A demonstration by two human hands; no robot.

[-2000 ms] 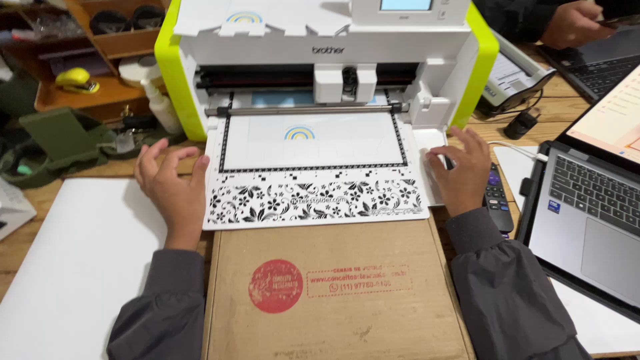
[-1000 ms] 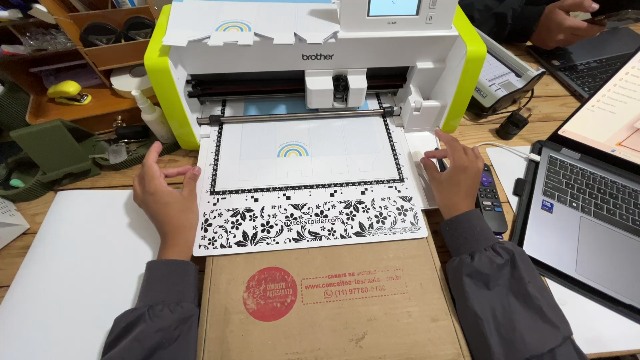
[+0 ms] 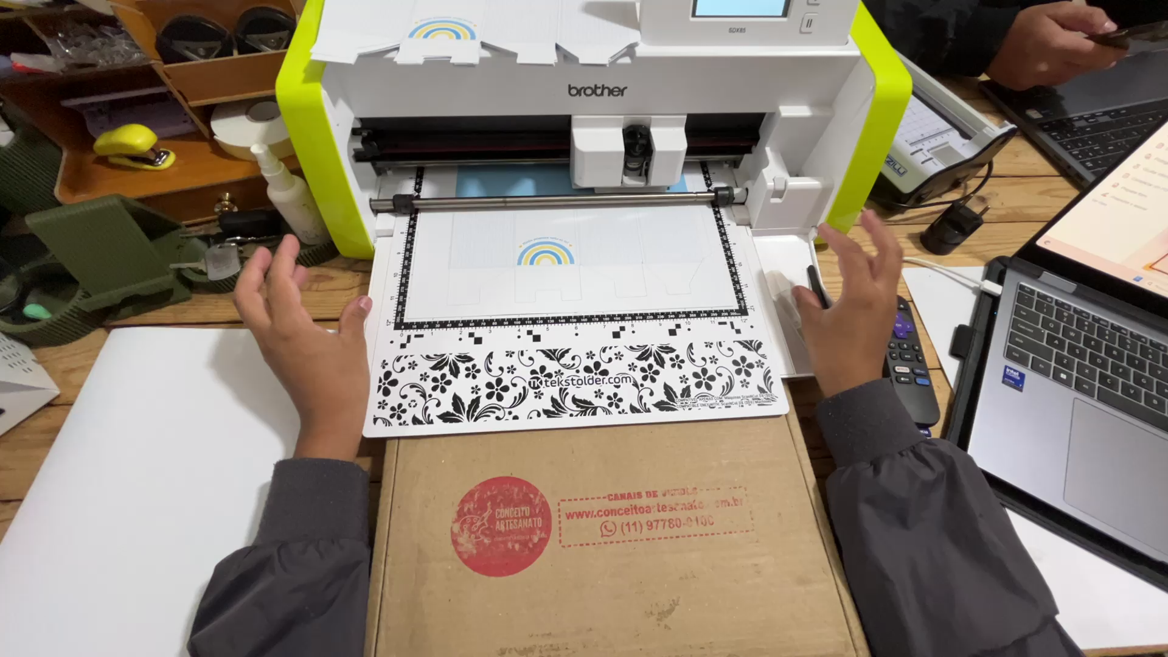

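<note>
A white and lime Brother cutting machine (image 3: pixel 593 73) stands ahead with a patterned cutting mat (image 3: pixel 575 388) sticking out of its front. On the mat lies a white sheet (image 3: pixel 630 265) with a printed rainbow (image 3: pixel 546 253) and faint cut outlines. My left hand (image 3: pixel 306 342) is beside the mat's left edge, fingers apart, thumb close to the edge, holding nothing. My right hand (image 3: pixel 853 306) is over the machine's small side tray (image 3: pixel 789 342), fingers spread and empty. A cut paper piece with a rainbow (image 3: pixel 443 32) rests on top of the machine. The mat's front rests over a cardboard box (image 3: pixel 639 584).
An open laptop (image 3: pixel 1109 429), a remote control (image 3: pixel 912 365) and a black plug adapter (image 3: pixel 954 225) are at the right. Another person's hand (image 3: pixel 1049 46) holds a phone at upper right. A glue bottle (image 3: pixel 287 196), yellow stapler (image 3: pixel 134 146) and white sheet (image 3: pixel 155 493) are at the left.
The mat sticks out a little less over the box than one second ago. Both hands stay at its sides with fingers apart. The view has shifted slightly.
</note>
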